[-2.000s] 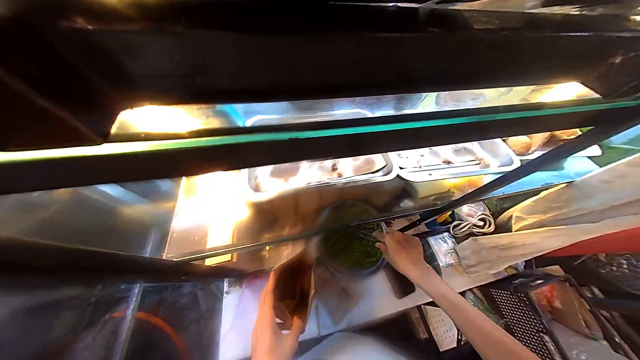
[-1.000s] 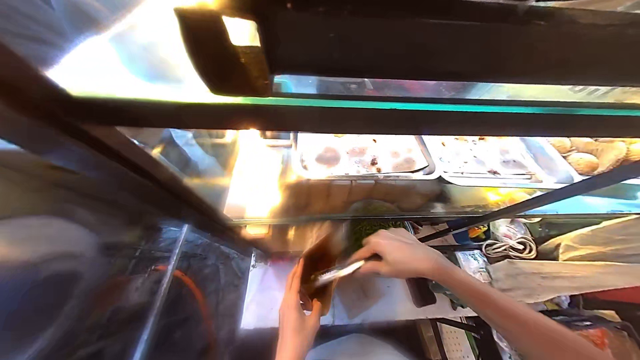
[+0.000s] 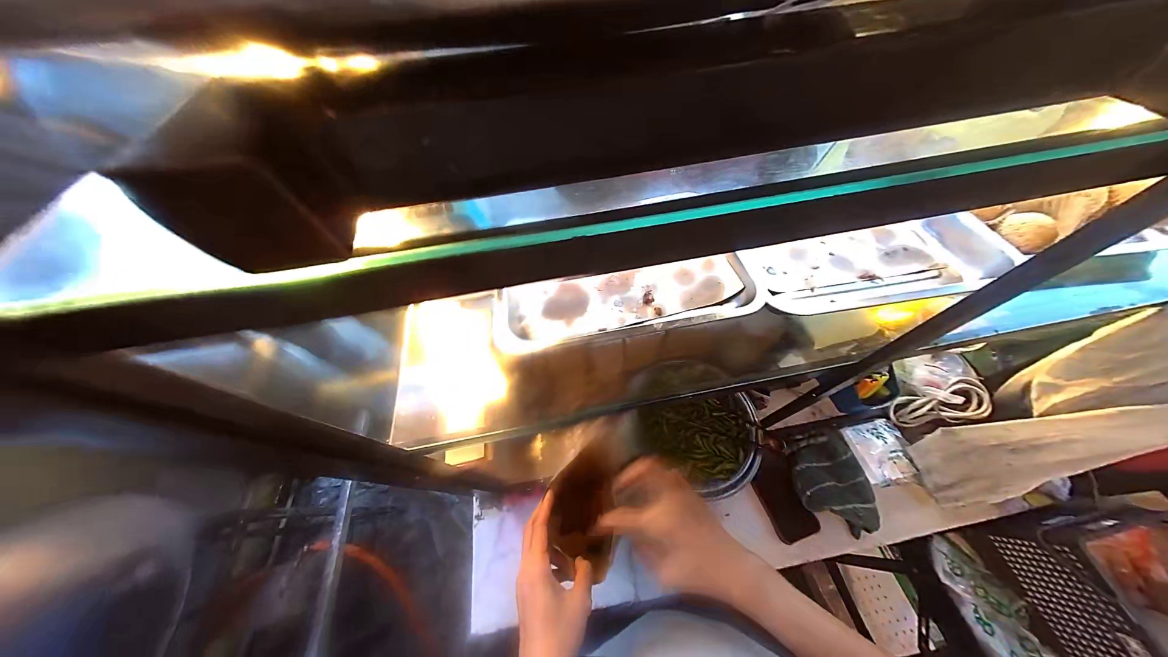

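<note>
My left hand (image 3: 555, 579) grips a brown, open-topped container or bag (image 3: 584, 506), tilted over the white counter (image 3: 497, 584); its exact kind is unclear. My right hand (image 3: 671, 525) is blurred at the container's right side, with the fingers bent. Whether a tool is in those fingers cannot be made out. Just beyond the right hand stands a round metal bowl (image 3: 750, 470) of chopped green vegetables (image 3: 703, 436), partly seen through glass.
Dark frame bars (image 3: 584, 265) and a glass edge cross above the hands. Behind the glass lie metal trays (image 3: 630, 301). To the right are a dark phone (image 3: 787, 497), a dark green cloth (image 3: 835, 484), a coiled white cable (image 3: 942, 401) and beige cloth (image 3: 1049, 447).
Two seconds ago my right hand was at the bowl; one second ago it held a light-coloured utensil at the brown container. Now it is still beside the container, blurred. My left hand keeps its grip.
</note>
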